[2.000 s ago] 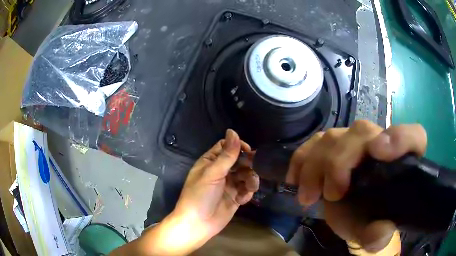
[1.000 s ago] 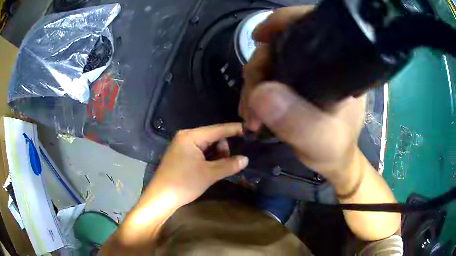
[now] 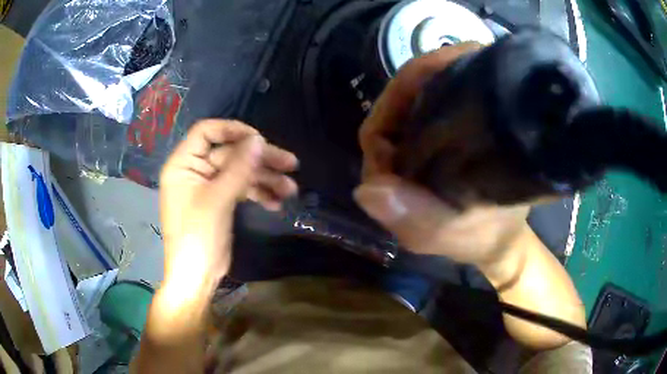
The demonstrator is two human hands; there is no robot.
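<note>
My right hand (image 3: 439, 197) grips the thick black electric screwdriver (image 3: 497, 117), whose heavy cable leaves its end to the right. The tool's tip is hidden behind my hand. Below and beyond it lies the speaker driver with its silver magnet (image 3: 431, 33), partly covered by my hand, on the black front panel (image 3: 274, 73). My left hand (image 3: 219, 164) is raised over the panel's lower left corner, blurred, with its fingers curled and thumb near the fingertips. Whether it pinches a screw cannot be seen.
A clear plastic bag with dark screws (image 3: 88, 62) lies at the left of the black table, beside red marks (image 3: 155, 113). Cartons (image 3: 44, 248) and a green round object (image 3: 124, 310) are lower left. A green bench (image 3: 614, 219) with black parts is at the right.
The screwdriver was first held low right near my left fingers, then rose over the driver; now it is slightly lower and further right. My left hand has moved left, away from the tool.
</note>
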